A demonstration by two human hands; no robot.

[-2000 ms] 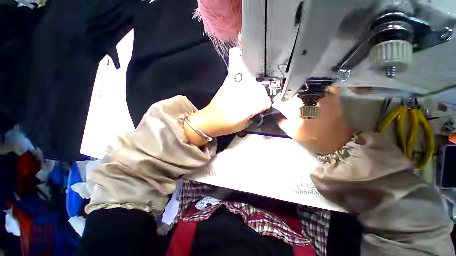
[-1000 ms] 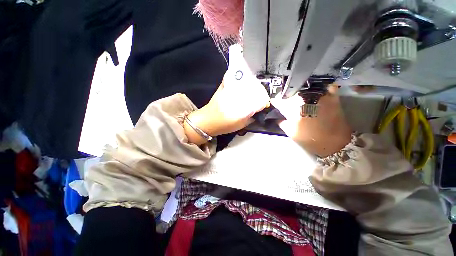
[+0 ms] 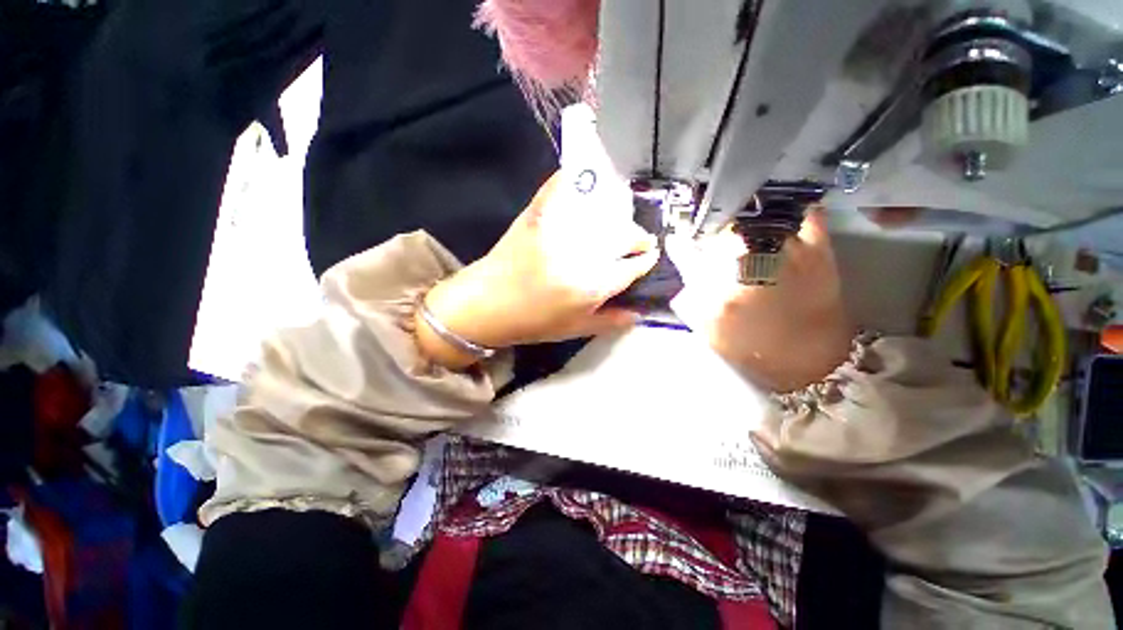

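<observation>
A small black fabric piece (image 3: 653,278) lies between my two hands under the sewing machine head (image 3: 850,99). My left hand (image 3: 554,265) holds its left side with the fingertips, just left of the presser foot (image 3: 677,207). My right hand (image 3: 782,302) rests on the right side of the piece, partly hidden by the machine head and a lower tension knob (image 3: 760,267). Strong glare washes out the fingers of both hands. The needle itself cannot be made out.
Black cloth (image 3: 419,160) spreads over the left and back of the white table (image 3: 616,412). Yellow-handled scissors (image 3: 1012,326) are at the right, near a dark rectangular phone (image 3: 1100,410). A pink fluffy tuft (image 3: 548,49) hangs by the head. Blue and red bins with white scraps are lower left.
My left hand and wrist have shifted slightly left, and more of the black piece shows between the hands. My right hand has hardly moved.
</observation>
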